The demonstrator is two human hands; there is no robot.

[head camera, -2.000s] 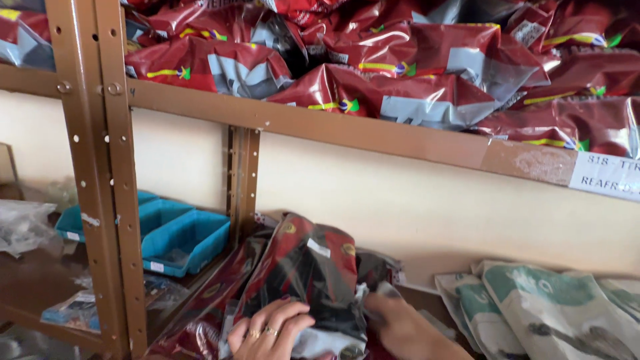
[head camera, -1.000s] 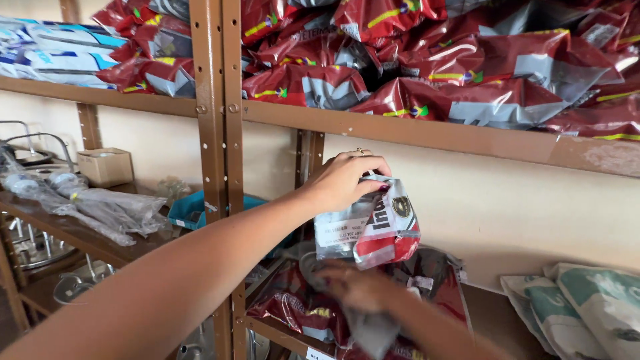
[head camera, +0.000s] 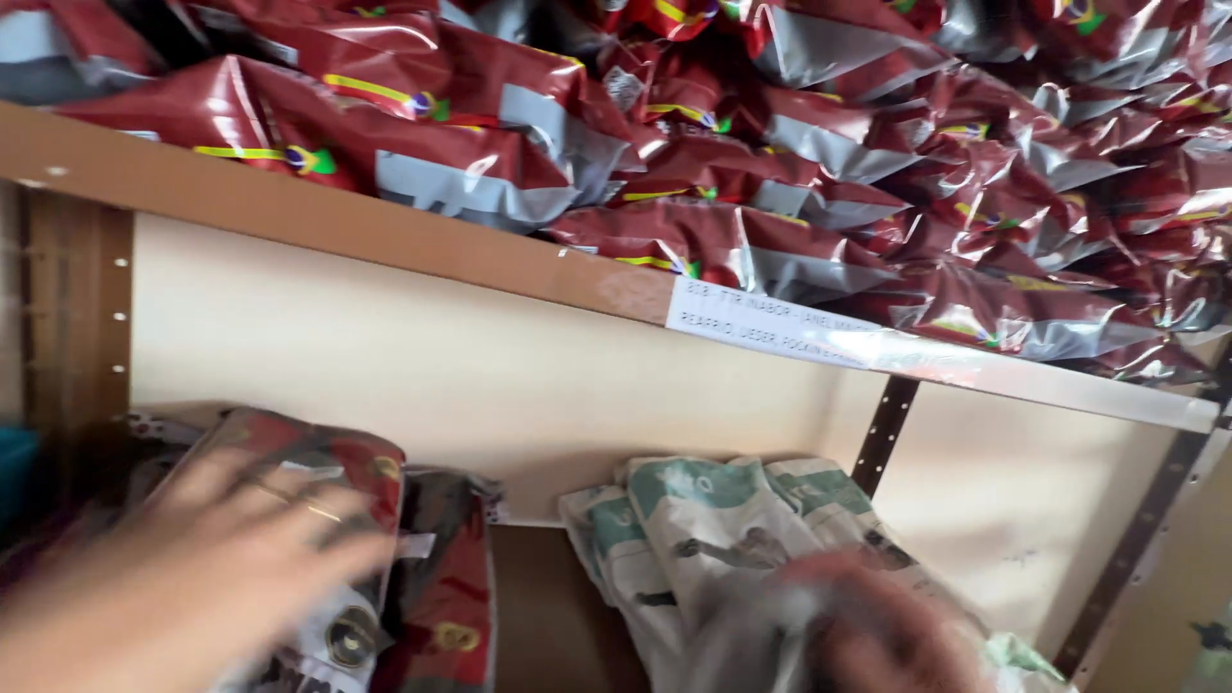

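My left hand (head camera: pixel 279 529), blurred and wearing rings, is over the dark red and grey plastic packages (head camera: pixel 448 577) on the lower shelf, its fingers spread. Beneath it a grey and white part of a package (head camera: pixel 342 630) shows; whether the hand touches it is unclear. My right hand (head camera: pixel 866 626) is strongly blurred at the lower right, in front of the white and green packages (head camera: pixel 712 539). A blurred grey shape beside its fingers may be a package; its grip cannot be made out.
Many shiny red and grey packages (head camera: pixel 462 183) fill the upper shelf, whose brown metal edge (head camera: pixel 385 231) bears a printed label (head camera: pixel 770 322). Perforated metal uprights (head camera: pixel 885 433) stand behind. Part of a blue bin (head camera: pixel 14 472) shows at the far left.
A second ago my left hand held up a grey, white and red package; now it is low over the dark red packages. My right hand has moved right, to the white and green packages.
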